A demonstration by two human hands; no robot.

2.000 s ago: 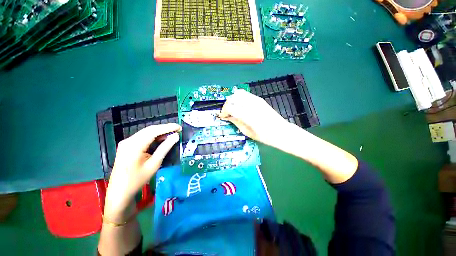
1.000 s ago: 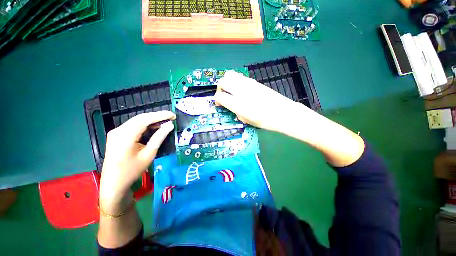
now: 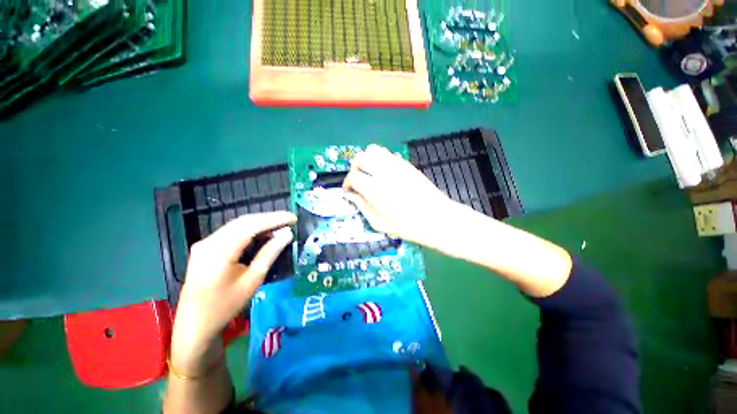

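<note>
A green PCB panel (image 3: pixel 319 279) with curved boards and dark cut-outs lies across a long black slotted rack (image 3: pixel 234 196). Its near edge meets a shiny blue apron (image 3: pixel 339 331). My left hand (image 3: pixel 234 263) is at the panel's left edge, thumb and fingertips at that edge, pinching it or resting against it. My right hand (image 3: pixel 392 194) is over the panel's upper middle, fingers bent together with the tips down at the board. Whether a small part is between the right fingertips cannot be seen. The right hand hides the panel's upper right.
Behind the rack lies a grid of small yellow-and-black pieces (image 3: pixel 335 36) on a pale base with an orange edge. A populated panel (image 3: pixel 477 61) is right of it. Stacked panels (image 3: pixel 97 40) are far left. A phone (image 3: pixel 640 115) and white papers (image 3: pixel 683 133) lie right. A red stool (image 3: pixel 121 348) is below left.
The view tipped down and back up, shifting everything in the picture. My right hand remains over the panel's upper part, with small finger movements. My left hand stays at the left edge.
</note>
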